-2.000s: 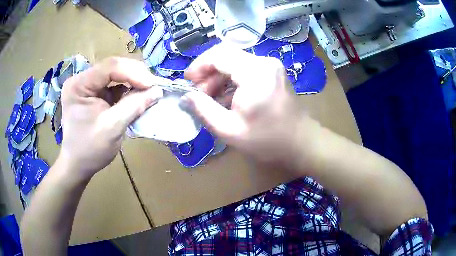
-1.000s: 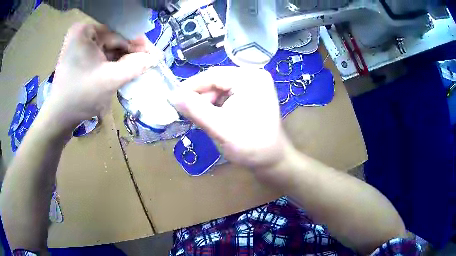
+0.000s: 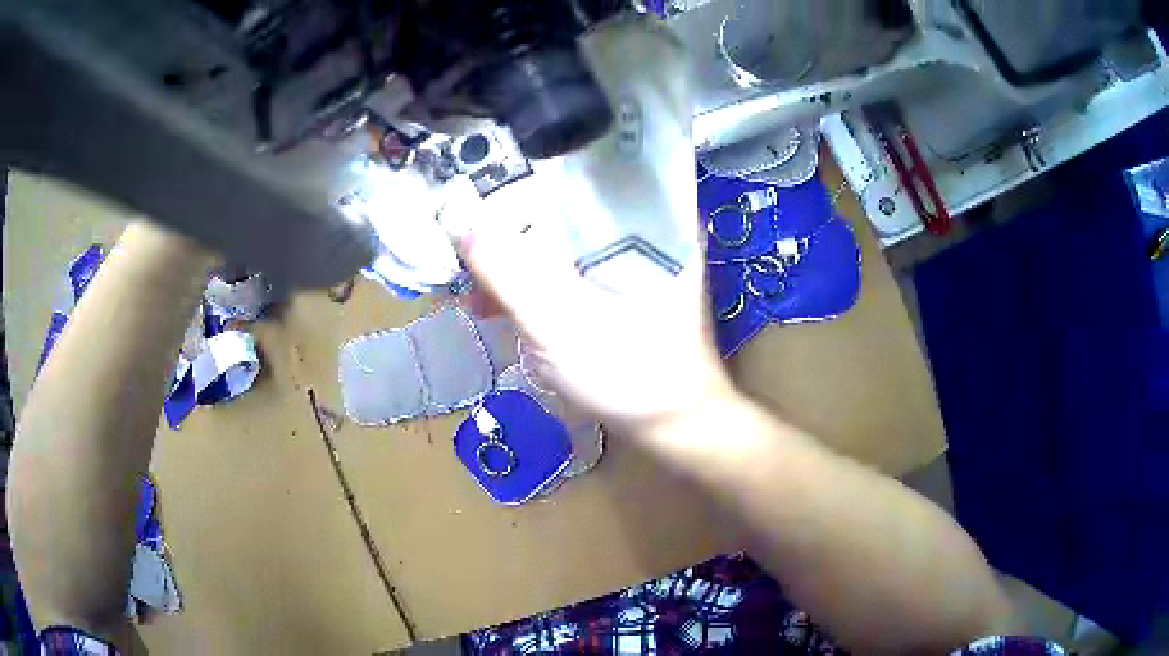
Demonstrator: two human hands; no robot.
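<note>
The pale, overexposed workpiece (image 3: 417, 244), with some blue at its lower edge, is under the sewing machine head (image 3: 513, 77) at upper centre. My right hand (image 3: 590, 308) has its fingers on the workpiece's right edge; glare blurs the grip. My left forearm shows at left, but my left hand is hidden behind the dark machine head. A blue panel with a key ring (image 3: 513, 449) lies below my right hand. Pale grey panels (image 3: 417, 372) lie beside it.
More blue panels with rings (image 3: 801, 269) lie right of the metallic cover plate (image 3: 635, 192). Curled blue-and-grey bands (image 3: 218, 365) lie at left. A red-handled tool (image 3: 917, 173) rests on the white machine base (image 3: 859, 192). Blue cloth (image 3: 1026, 385) hangs at right.
The workpiece and my hands have moved under the machine head, which now covers the upper left. My left hand has gone out of sight. Grey panels are uncovered on the table.
</note>
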